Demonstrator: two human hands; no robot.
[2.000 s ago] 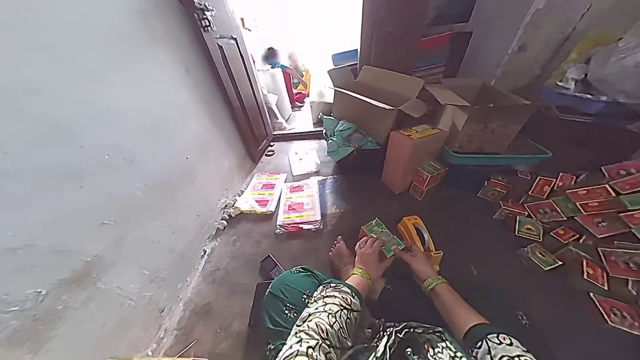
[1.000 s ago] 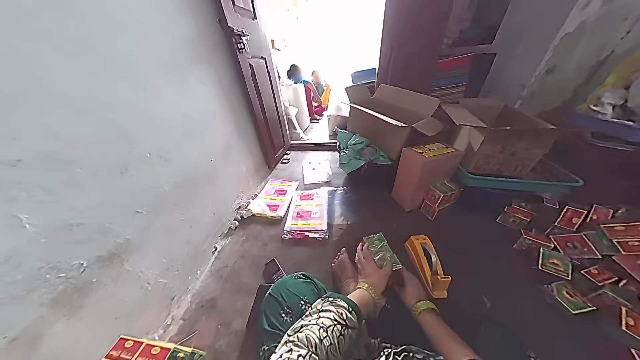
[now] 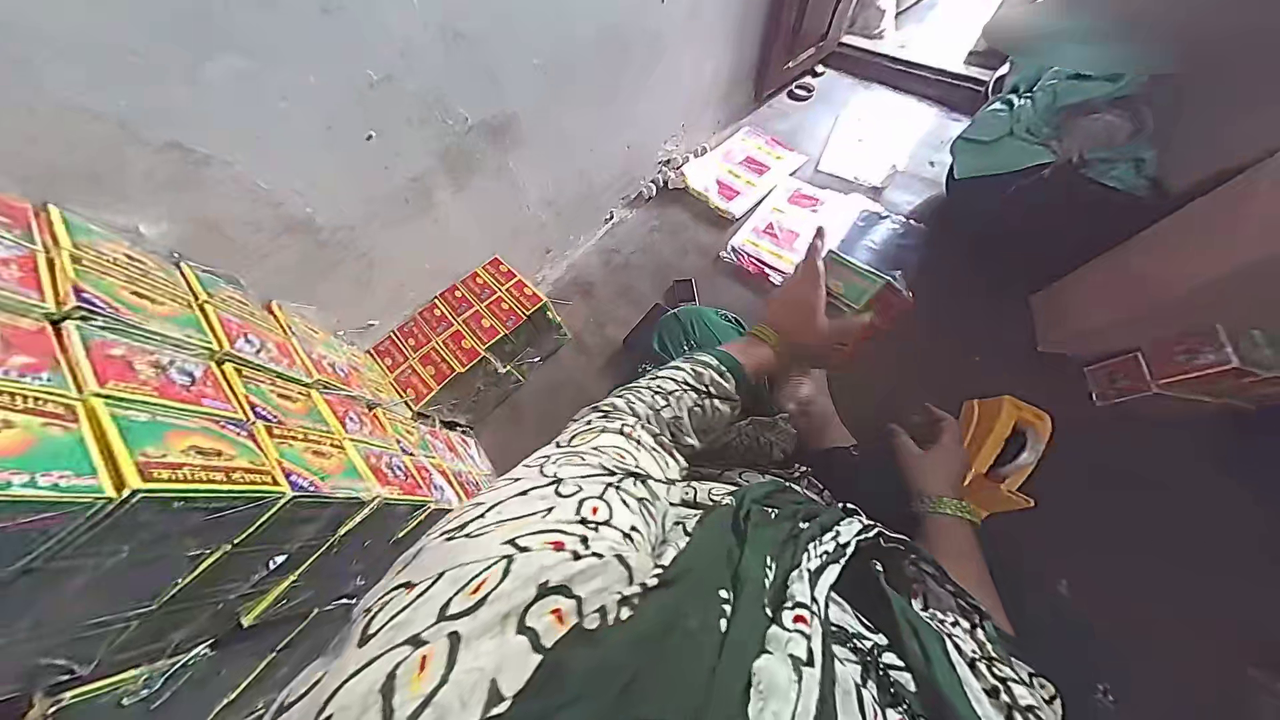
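My left hand (image 3: 805, 310) is raised over the floor and holds a small green and red printed carton (image 3: 868, 285) against its palm and fingers; the hand and carton are slightly blurred. Lower and to the right, my right hand (image 3: 930, 450) has its fingers apart with nothing seen in it. Just beside its right edge stands a yellow tape dispenser (image 3: 1003, 455) with a roll of tape. Beyond the carton, stacks of pink and white printed packets (image 3: 790, 228) lie on the floor. My bare foot shows partly below my left hand.
Stacked printed cartons (image 3: 170, 400) fill the left side, with a red block of small boxes (image 3: 460, 330) against the wall (image 3: 400, 120). At right are a cardboard box (image 3: 1150, 260) and small cartons (image 3: 1190, 365). Green cloth (image 3: 1040, 120) lies near the doorway.
The view has swung left and down. My hands, earlier close together at the carton, are now apart; the left has lifted away with the carton, and the right is off it, by the dispenser.
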